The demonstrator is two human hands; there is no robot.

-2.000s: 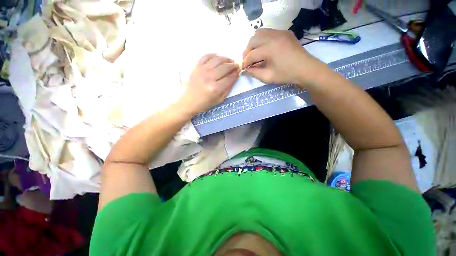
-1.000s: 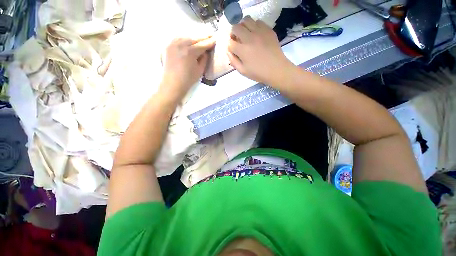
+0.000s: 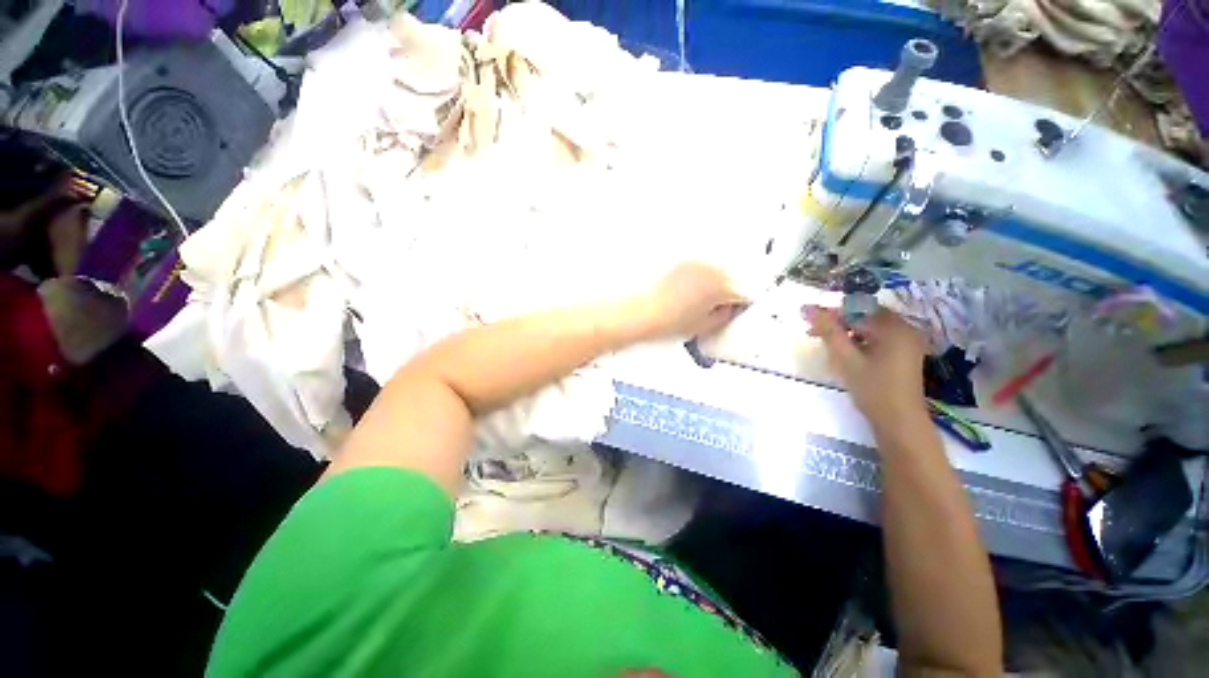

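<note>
A cream fabric piece lies below the needle area of the white sewing machine, overexposed in places. My left hand rests on the fabric left of the presser foot, fingertips pressed down on it. My right hand is just right of and below the presser foot, fingers bent at the fabric's right side; its grip is unclear. A small dark piece shows at the fabric's lower left corner, below my left hand.
Heaped cream fabric covers the left. A silver ruler strip runs along the front edge. Green-blue snips, a red stick, red-handled scissors and a dark shiny object lie right. A person in red sits far left.
The view has swung up and left, bringing the machine head into sight. Since two seconds ago, my hands have parted and moved from near the ruler edge to beside the presser foot.
</note>
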